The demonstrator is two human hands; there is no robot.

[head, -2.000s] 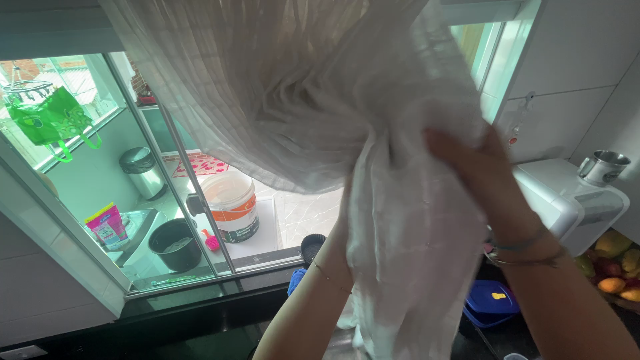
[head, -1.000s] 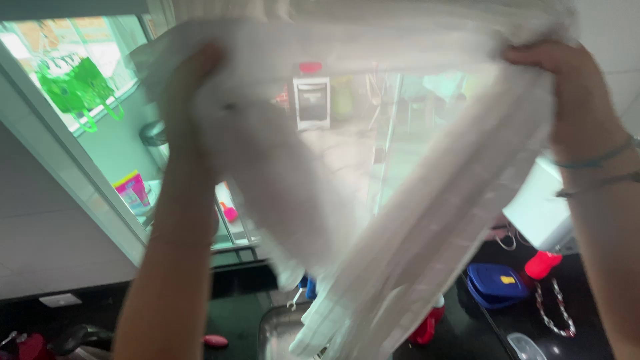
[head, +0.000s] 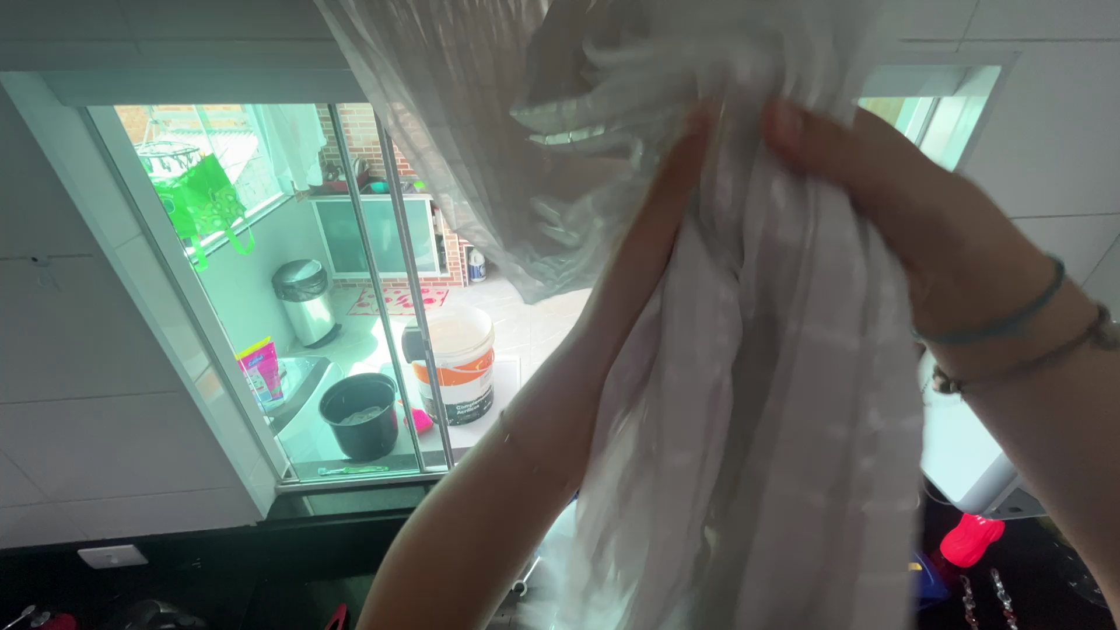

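A sheer whitish curtain [head: 787, 394] hangs in front of a window and is gathered into folds between my hands at the upper centre right. My right hand [head: 866, 166] grips the bunched fabric from the right, its thumb toward the middle. My left hand [head: 691, 149] reaches up from below into the gather and holds the cloth; its fingers are mostly hidden by folds. A loose swag of the curtain spreads up and left of my hands, and the gathered length falls down over the dark counter. The cloth near my hands is blurred.
A sliding glass window frame [head: 394, 306] stands behind. Through it show a paint bucket [head: 459, 367], a black bucket [head: 359, 416], a metal trash bin [head: 304, 302] and a green bag [head: 197, 206]. A white appliance [head: 967, 446] and a red bottle [head: 971, 540] are at the right on the dark counter.
One second ago my hands were wide apart with the curtain spread between them. They have come together, and the fabric is bunched between them.
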